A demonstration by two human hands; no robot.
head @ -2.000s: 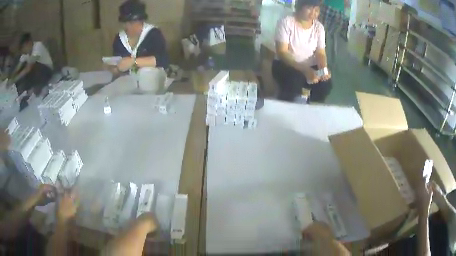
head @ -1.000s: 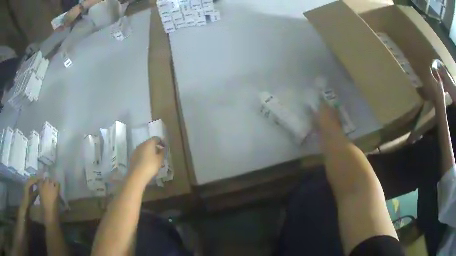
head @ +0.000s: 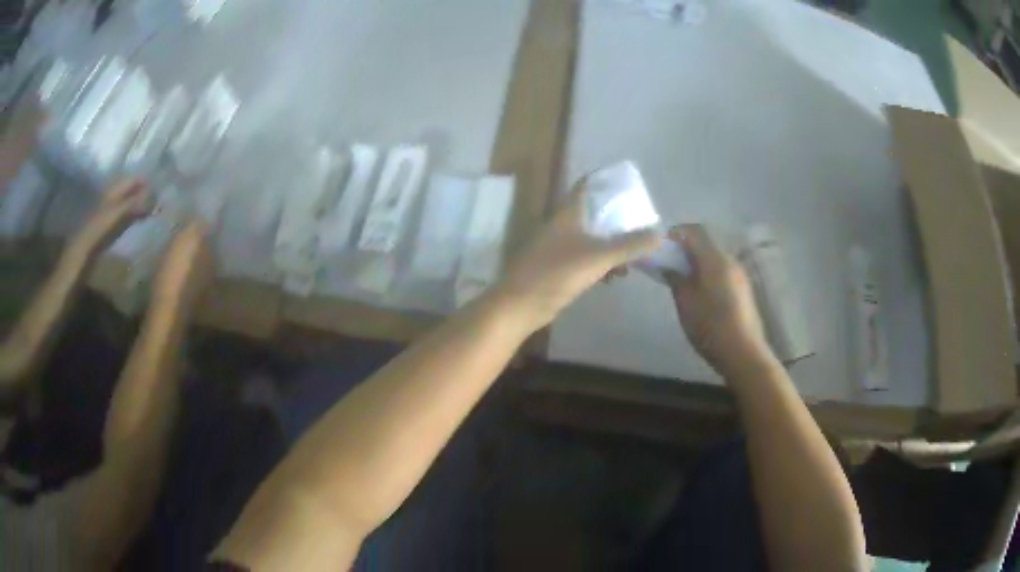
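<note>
My left hand and my right hand meet above the table's front part. Both hold a folded white leaflet; its upper part is bright and its lower end is between the fingers of my right hand. Fine print cannot be read. To the right of my right hand a white carton lies on the white covering. Farther right lies a slim pale item with small dark marks. Left of my hands, several white cartons lie side by side, with a pale flat piece among them.
A brown shipping carton stands at the right edge. A brown cardboard strip runs between the white coverings. At left, another person's hands work near a row of white cartons.
My hands have come together over the table and now hold the white leaflet. Before, my left hand was at the left cartons and my right hand at the right-hand items. The view has shifted.
</note>
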